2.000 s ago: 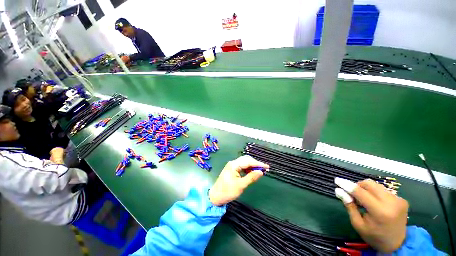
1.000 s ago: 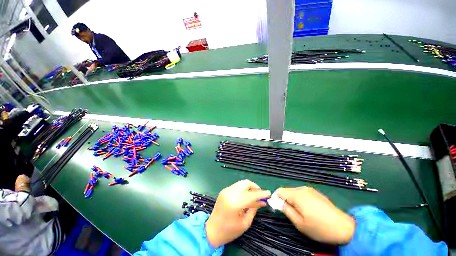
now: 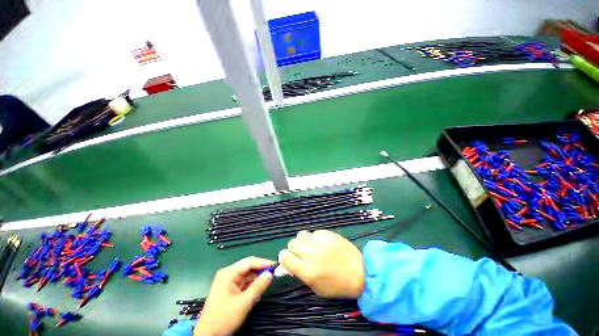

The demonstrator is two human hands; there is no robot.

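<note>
My left hand (image 3: 235,296) pinches a blue-and-red end piece (image 3: 267,270), mostly hidden by the fingers. My right hand (image 3: 326,264), with white finger covers (image 3: 281,268), meets it fingertip to fingertip. A thin, blurred black cable (image 3: 389,228) runs out behind my right hand to a small metal tip on the right; the joint between cable and end piece is hidden. The working bundle (image 3: 295,315) lies under both hands, with some red and blue ends at right. The second bundle (image 3: 282,220) lies just beyond, bare metal tips at right.
Loose end pieces (image 3: 69,256) lie heaped at left. A black tray (image 3: 478,197) of end pieces stands at right, a single black cable (image 3: 439,200) beside it. A white-edged green divider (image 3: 341,147) and grey upright (image 3: 253,108) stand beyond. A dark sleeve (image 3: 18,121) shows far left.
The view has swung right, bringing the tray into view. My right hand left the second bundle and met my left hand above the working bundle; they remain together.
</note>
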